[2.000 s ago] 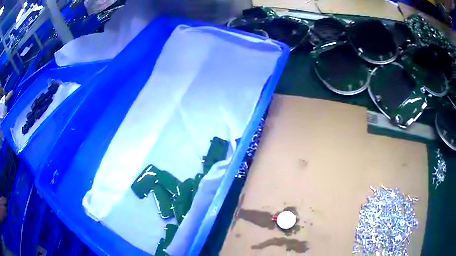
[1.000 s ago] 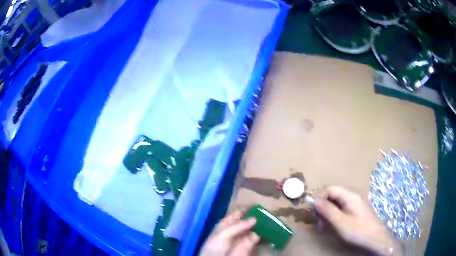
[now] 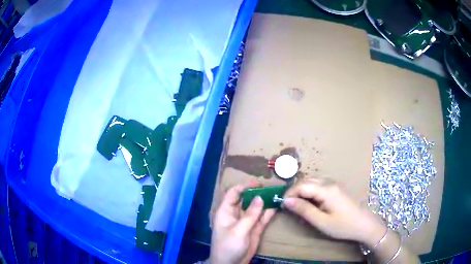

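Note:
My left hand [image 3: 238, 219] holds a small dark green plastic part [image 3: 261, 197] over the near end of the cardboard sheet [image 3: 330, 103]. My right hand [image 3: 323, 209] pinches a small silver pin [image 3: 278, 198] at the part's right end. The fingertips hide how far the pin sits in the part. The white pot [image 3: 286, 166], with a red bit at its left side, stands on the cardboard just beyond my hands, beside brown wet stains. A heap of silver pins [image 3: 403, 178] lies on the right of the cardboard.
A blue tote [image 3: 193, 170] at left holds a white liner [image 3: 108, 191] with several green parts [image 3: 135, 139] on it. Loose pins [image 3: 232, 77] lie beside the tote, and more [image 3: 453, 111] at far right. Large dark glossy covers [image 3: 403, 23] lie at the far right.
Both hands came into view after the first frame. My right hand has moved from beside the pot to the green part with the pin. My left hand has turned the part. The view has shifted.

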